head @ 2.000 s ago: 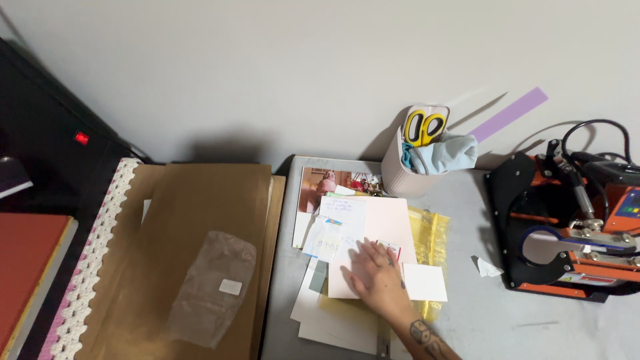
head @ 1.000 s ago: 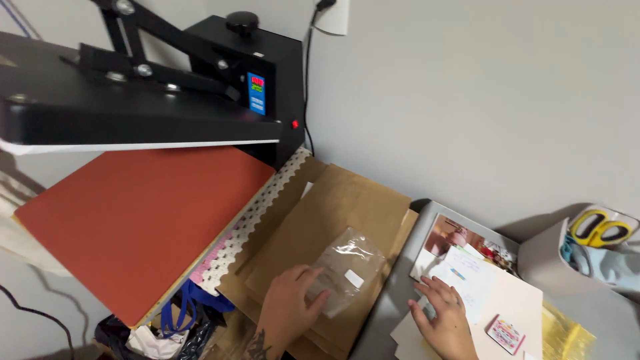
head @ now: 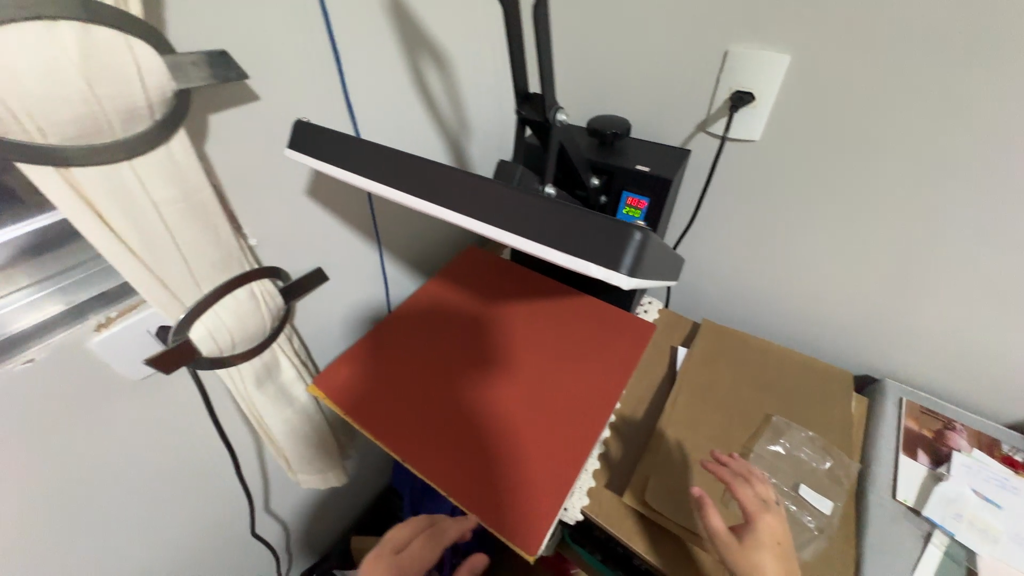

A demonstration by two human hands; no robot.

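Note:
A flat heat press stands with its black upper platen raised over the red lower pad; its small display is lit. My left hand is at the front edge of the pad, fingers slightly bent, holding nothing visible; whether it touches the edge I cannot tell. Fingers spread, my right hand is over the brown cardboard sheets, beside a clear plastic bag with a white label. Nothing shows in its grip.
At the right, a photo print and papers lie on a grey surface. A cream curtain hangs at the left, with metal rings around it. A black cord runs from the wall outlet behind the press. White crocheted edging shows beside the pad.
The view has swung left to the press. My right hand has moved from the papers to the cardboard; my left hand has gone from beside the plastic bag to the red pad's front edge.

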